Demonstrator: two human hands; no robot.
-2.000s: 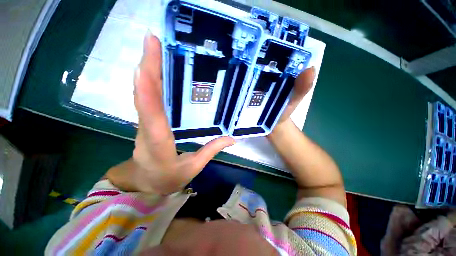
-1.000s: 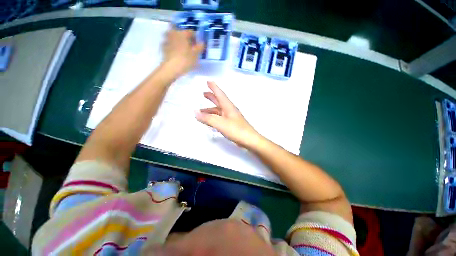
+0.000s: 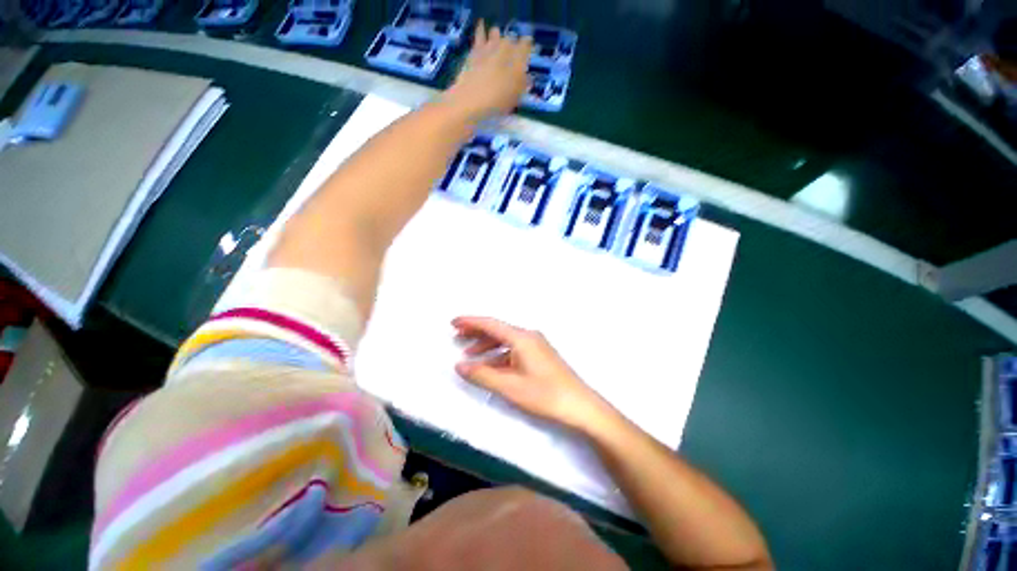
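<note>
Two side-by-side pairs of pale blue phone housings (image 3: pixel 594 212) lie in a row along the far edge of the white sheet (image 3: pixel 446 290). My left hand (image 3: pixel 493 73) reaches over the bench's far rail to another housing pair (image 3: pixel 549 69) on the dark conveyor. Its fingers are at that pair's left side; whether they grip it cannot be told. My right hand (image 3: pixel 519 368) is over the sheet's near part, fingers loosely bent and apart, empty.
More housings (image 3: pixel 316 20) sit on the conveyor at the upper left. A stack of cardboard sheets (image 3: pixel 100 167) with a light-blue object (image 3: pixel 50 109) on top lies at the left. A tray of housings (image 3: pixel 996 480) is at the right edge. A light rail (image 3: pixel 781 207) borders the green bench.
The held pair now lies on the sheet, left of the other pair. My left hand has let it go and moved up to the conveyor. My right hand stays over the sheet, and the view has shifted.
</note>
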